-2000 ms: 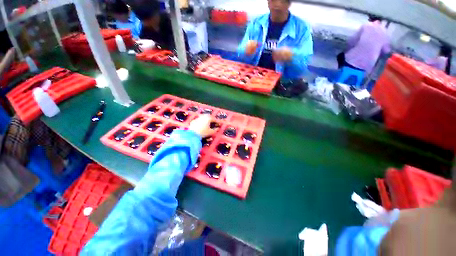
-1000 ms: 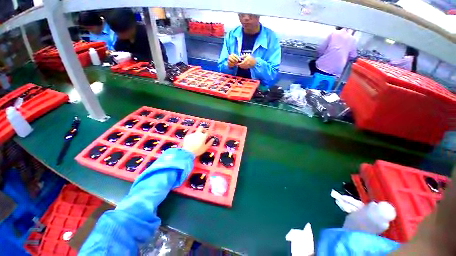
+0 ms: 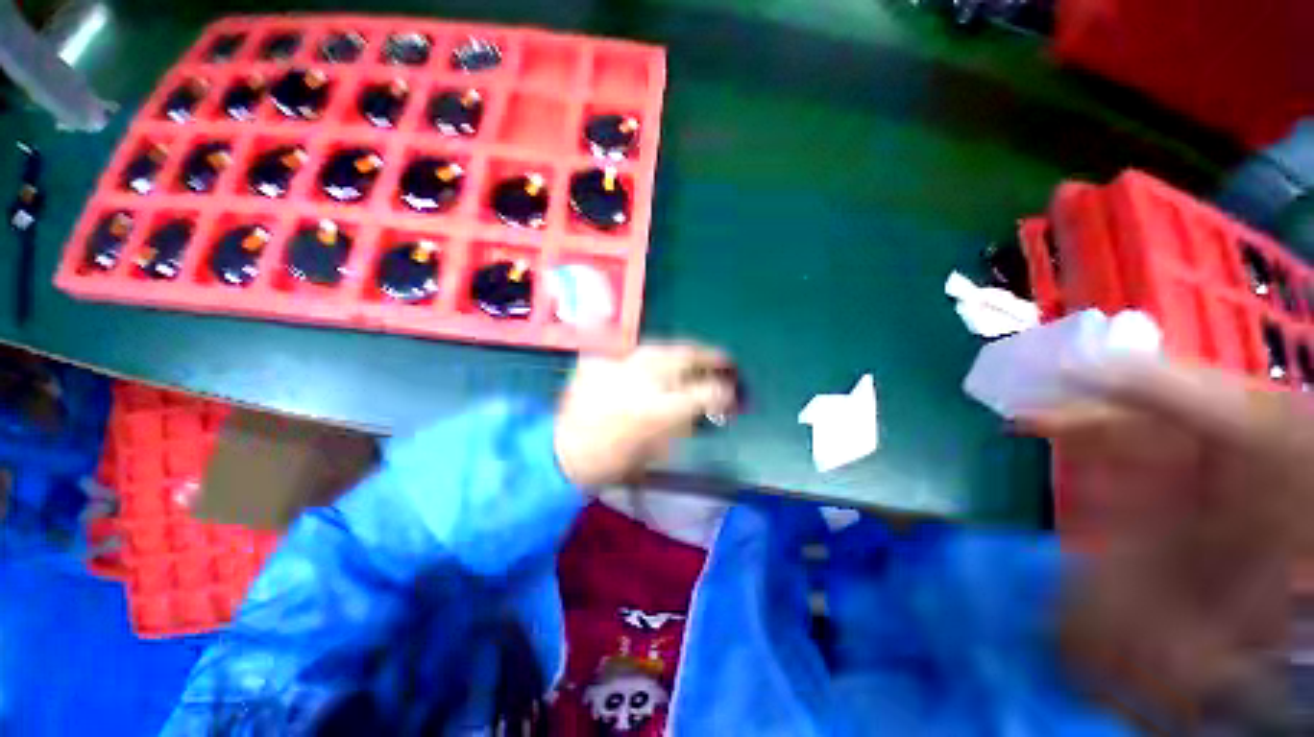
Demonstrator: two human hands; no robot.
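The red foam tray (image 3: 360, 313) holds black watch heads with orange tabs; a whitish patch (image 3: 581, 295) fills its corner pocket. A few pockets at its upper right are bare. My left hand (image 3: 634, 408) is below the tray's near right corner, fingers closed on a small dark watch head (image 3: 725, 389), partly hidden. My right hand (image 3: 1182, 490) is a blur at the right, overlapping the white translucent bottle (image 3: 1052, 360); its fingers and any grip are unclear. A white wipe (image 3: 843, 423) lies on the green mat between the hands.
Stacked red trays (image 3: 1153, 259) stand at the right, with a crumpled white wipe (image 3: 994, 305) beside them. A strapped watch (image 3: 25, 216) lies at the far left. A red tray (image 3: 159, 504) and brown cardboard (image 3: 281, 468) are below the bench edge.
My left hand has moved from over the tray towards me with a dark watch head; a pocket it covered is now bare. My right hand has come into view. The view has tilted down.
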